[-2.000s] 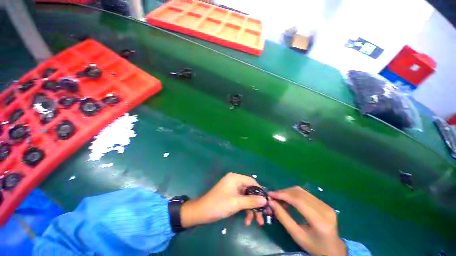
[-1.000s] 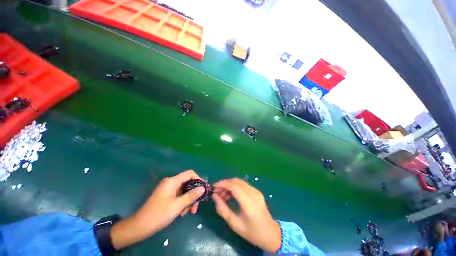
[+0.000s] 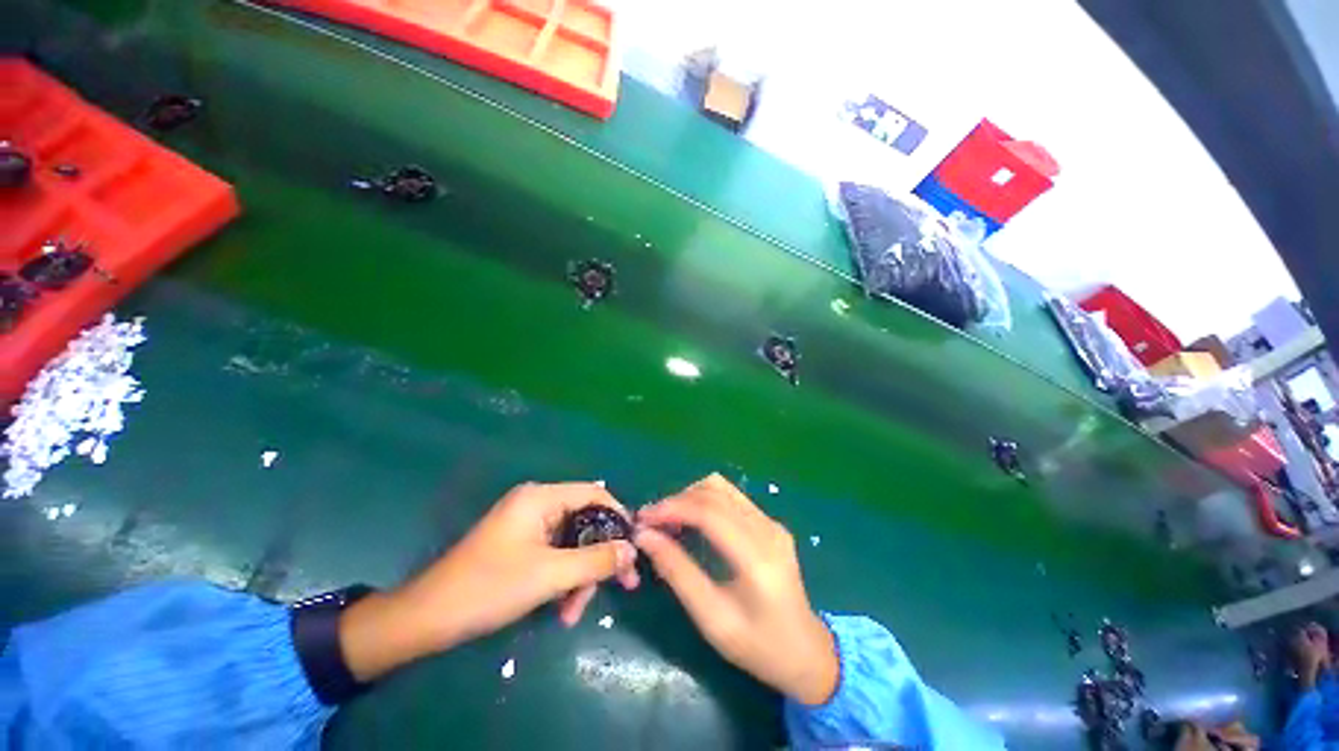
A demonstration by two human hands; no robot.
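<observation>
A round black unit [image 3: 595, 527] is held above the dark green worktop near the lower middle. My left hand [image 3: 507, 569] grips it between thumb and fingers, with a black band on the wrist. My right hand [image 3: 742, 587] is at the unit's right side, thumb and index fingertips pinched together against its edge; whether a small part is between them cannot be told. A heap of tiny white parts [image 3: 77, 405] lies at the left, and a few single white chips are scattered around my hands.
A red compartment tray [image 3: 125, 220] with black units is at the left. Black units [image 3: 592, 280] sit spaced along the green belt. A red tray [image 3: 588, 66], bagged black parts [image 3: 911, 257] and a red bin [image 3: 991, 173] are beyond. A black pile [image 3: 1109, 690] and another person's hand are lower right.
The view has swung right since the oldest frame. My left hand still holds the black unit, and my right fingertips remain at its right edge.
</observation>
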